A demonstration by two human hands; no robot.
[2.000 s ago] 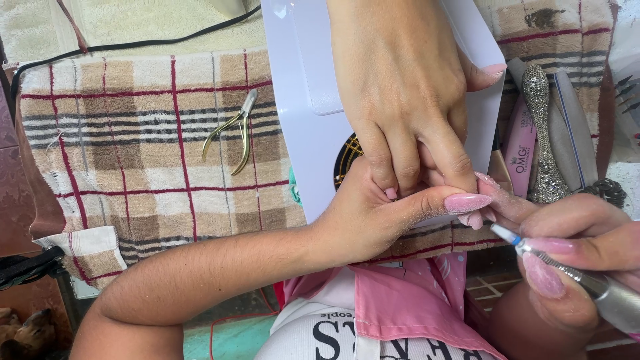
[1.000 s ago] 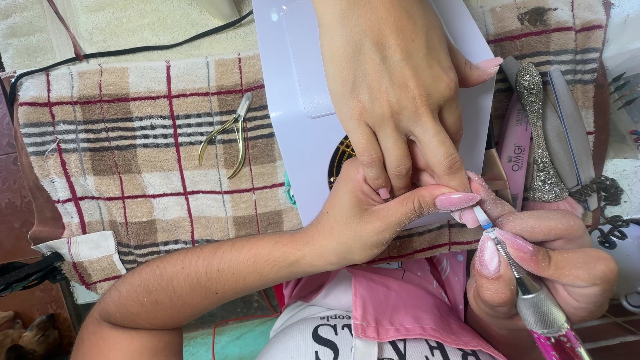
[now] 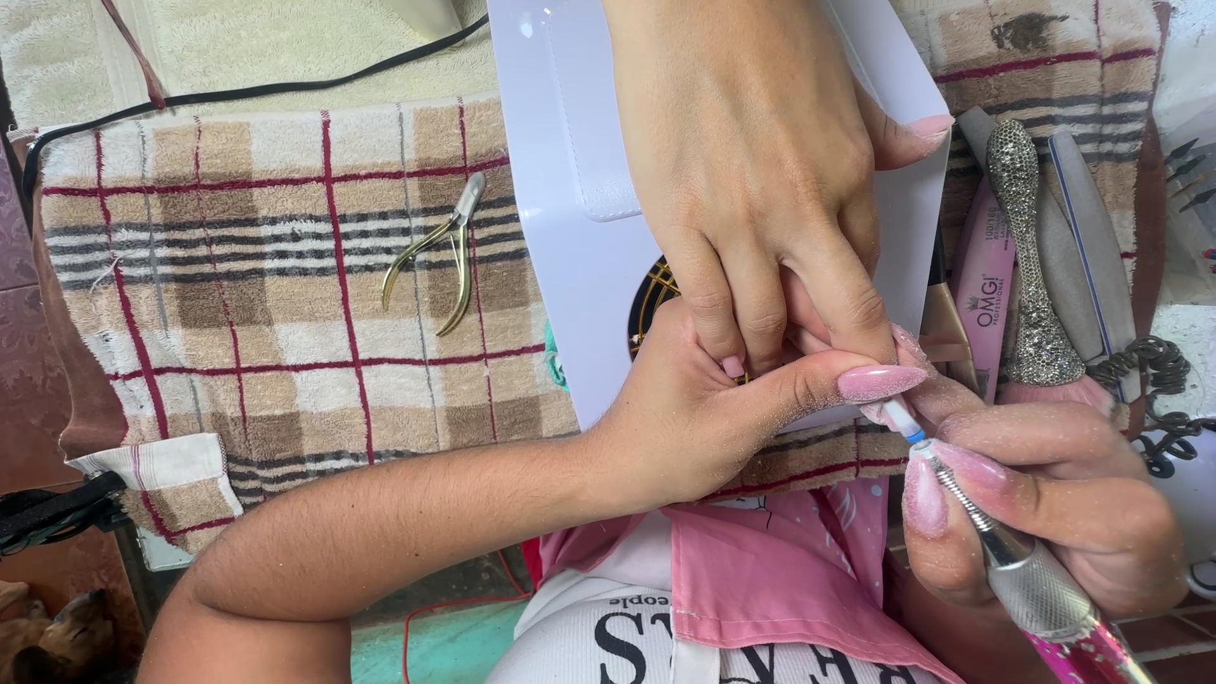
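Note:
My left hand (image 3: 703, 399), with long pink nails dusted with powder, grips a finger of another person's hand (image 3: 750, 152), which reaches in from the top over a white pad (image 3: 560, 228). My right hand (image 3: 1035, 494) holds an electric nail drill (image 3: 1040, 579) with a knurled silver grip and pink body. Its white bit (image 3: 897, 416) with a blue band is at the held fingertip, just below my left thumbnail. The exact contact is hidden by fingers. Part of a black and gold round thing (image 3: 651, 299) shows beside my left hand.
Gold-handled cuticle nippers (image 3: 442, 252) lie on a plaid towel (image 3: 285, 313) at left. On the right are a pink nail file (image 3: 983, 275), grey files (image 3: 1092, 237), a brush with a glittering handle (image 3: 1021, 247) and a dark coiled cord (image 3: 1154, 370). A black cable (image 3: 285, 87) crosses the top left.
Two seconds ago the drill lay lower right of the fingertip, at a flatter angle. My right hand has since brought its bit up to the held finger. My left hand keeps its grip.

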